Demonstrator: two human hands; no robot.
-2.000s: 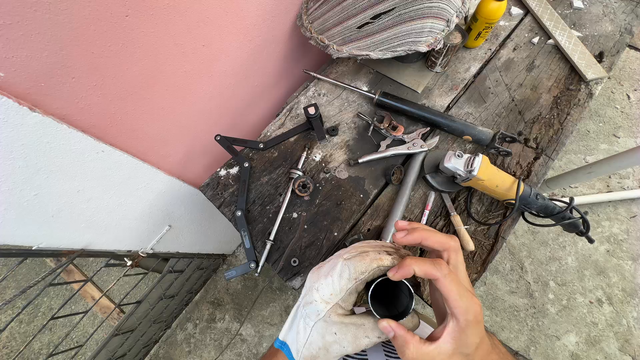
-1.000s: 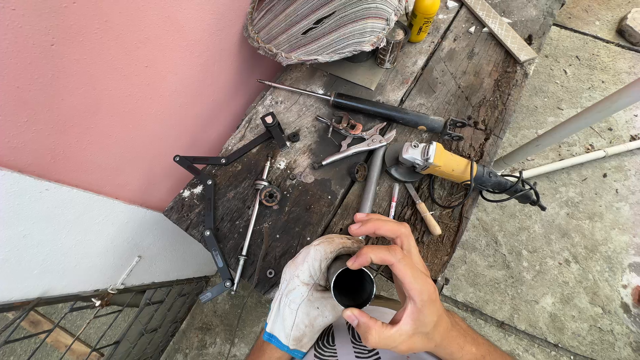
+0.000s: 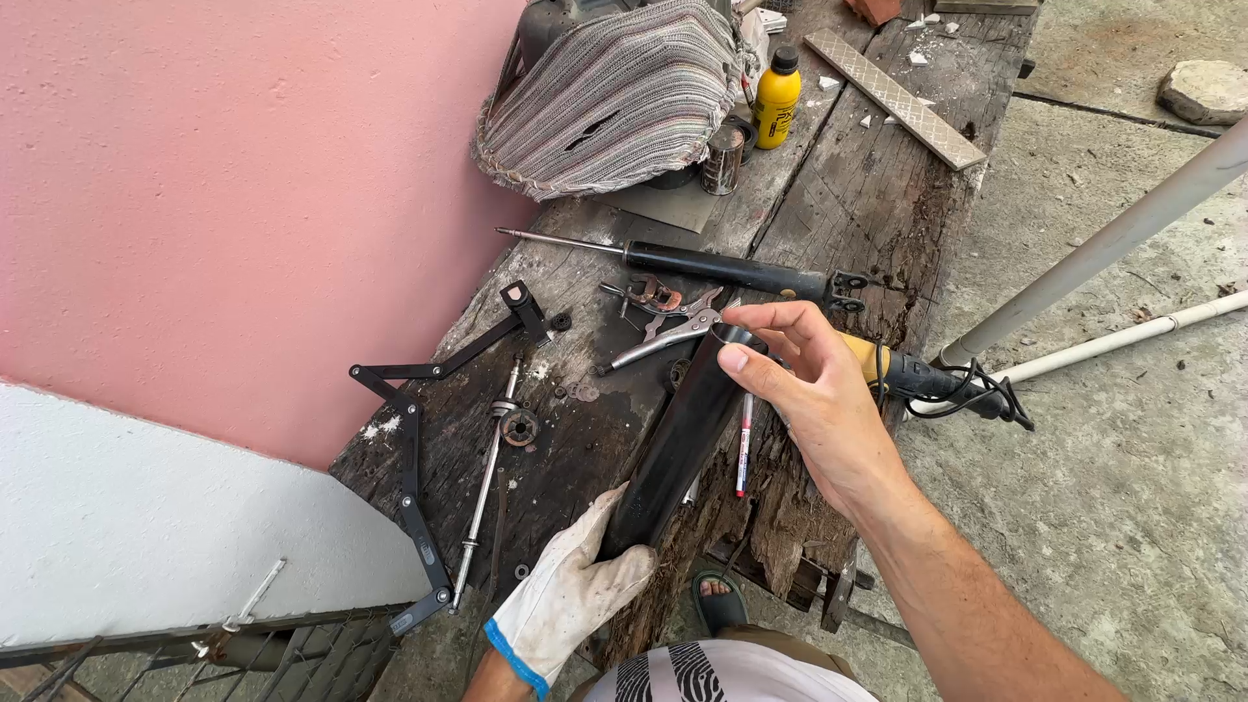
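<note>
A black metal tube (image 3: pixel 673 453) slants across the middle of the head view, its open end upward. My left hand (image 3: pixel 580 590), in a white work glove with a blue cuff, grips its lower end. The bare fingers and thumb of my right hand (image 3: pixel 814 390) are at the rim of the upper end. Behind that end lie locking pliers (image 3: pixel 668 341) and a black shock absorber (image 3: pixel 726 271) with a bare rod. To the left are a thin metal rod (image 3: pixel 483 487), a round metal part (image 3: pixel 519 427) and a black folding lock (image 3: pixel 411 448). A marker (image 3: pixel 744 444) lies right of the tube.
The worn wooden bench (image 3: pixel 858 214) carries a striped woven cloth (image 3: pixel 614 102), a rusty can (image 3: pixel 722 159), a yellow bottle (image 3: pixel 777 99) and a tile strip (image 3: pixel 892 97). An angle grinder (image 3: pixel 921 375) with a cord is partly behind my right hand. Pale pipes (image 3: pixel 1102 239) stand right; a pink wall (image 3: pixel 244 195) rises left.
The tube has tilted from pointing its open end at the camera to showing its length. My gloved left hand is now at the lower end, farther from my right hand.
</note>
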